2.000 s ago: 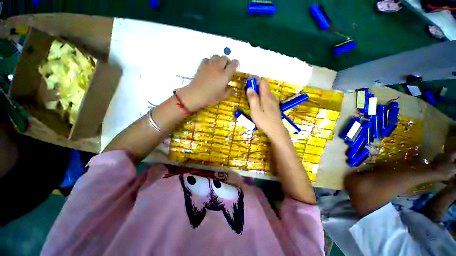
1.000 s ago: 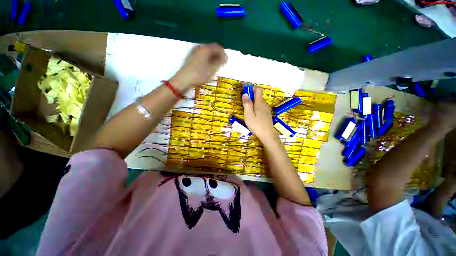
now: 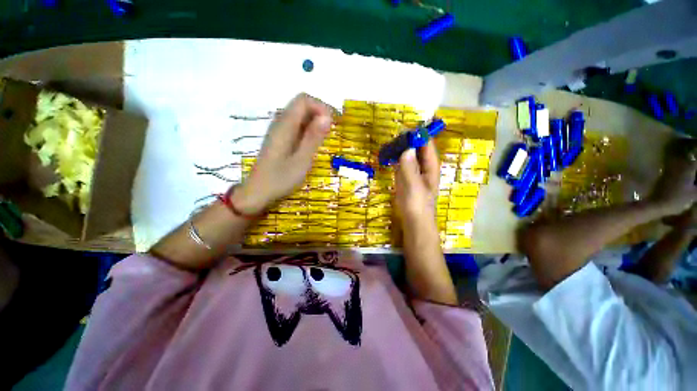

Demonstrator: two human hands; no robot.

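Observation:
Rows of shiny gold-taped parts [image 3: 321, 206] form a mat on the white sheet [image 3: 183, 99], with thin dark wires at its left edge. My right hand [image 3: 419, 183] holds a blue battery pack [image 3: 401, 147] above the mat; the pack is partly blurred. Another blue pack end [image 3: 436, 126] shows just beyond it. A blue pack with a white patch [image 3: 353, 168] lies on the mat between my hands. My left hand [image 3: 294, 141] is over the mat's upper left part, fingers curled together; whether they pinch something small cannot be told.
An open carton [image 3: 115, 176] with pale yellow slips [image 3: 65, 149] stands at left. A pile of blue packs [image 3: 544, 156] lies at right, beside a neighbouring person's arm [image 3: 588, 229]. A grey metal bar [image 3: 581, 69] runs at upper right. More blue packs [image 3: 436, 27] lie on the green surface beyond.
The view has shifted, so the bench appears further left. My right hand has picked up a blue pack from the mat's crossed packs. My left hand has come lower, towards the mat.

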